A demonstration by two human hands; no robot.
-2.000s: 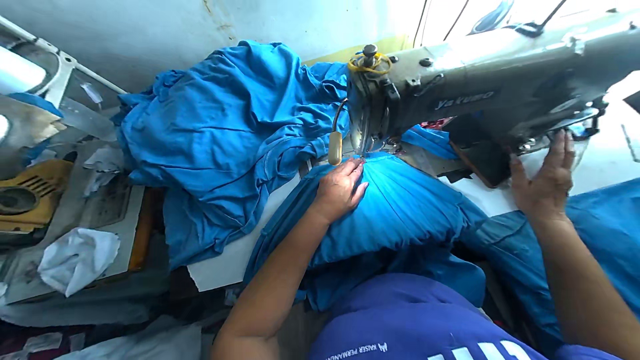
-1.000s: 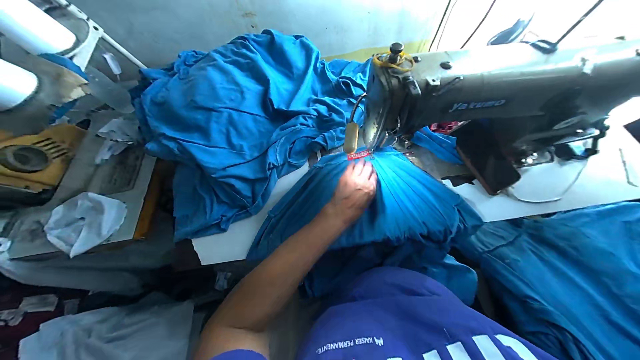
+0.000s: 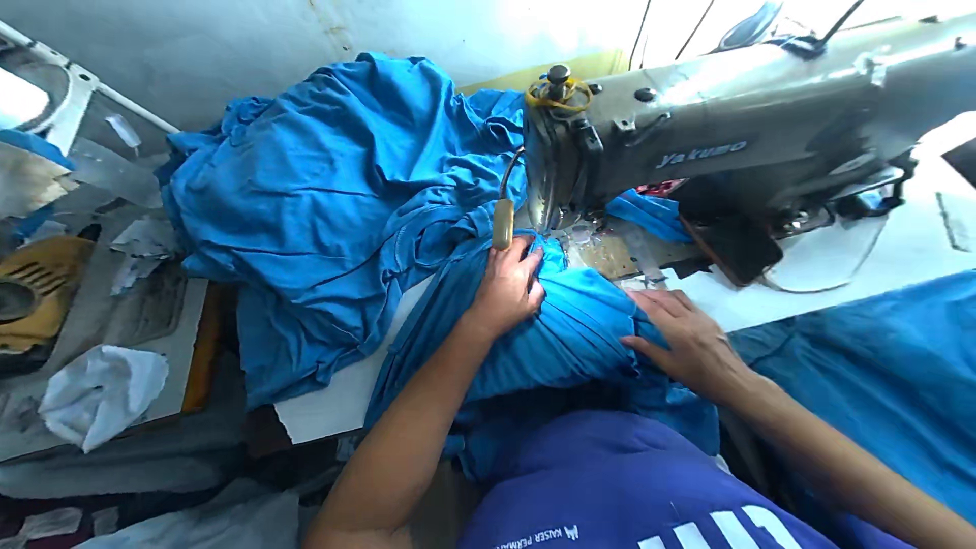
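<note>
Blue knit fabric (image 3: 564, 328) lies bunched and pleated in front of the needle end of a Yakumo sewing machine (image 3: 686, 137). My left hand (image 3: 512, 284) pinches a fold of it just below the presser foot area, beside a hanging wooden-looking tab (image 3: 503, 223). My right hand (image 3: 679, 332) rests on the right edge of the same fabric, thumb apart from the fingers. Whether the needle is in the cloth is hidden. A large heap of blue fabric (image 3: 305, 191) sits left of the machine head.
A dark phone-like object (image 3: 732, 240) lies under the machine arm, near a thin loop of cord. More blue cloth (image 3: 877, 381) covers the right table edge. At left are a yellow machine part (image 3: 34, 293), a crumpled white cloth (image 3: 103, 393) and a white metal rack (image 3: 72, 99).
My right hand, at the machine's right end two seconds ago and out of sight one second ago, is now on the fabric. A red-and-white patch seen by my left fingers one second ago no longer shows there.
</note>
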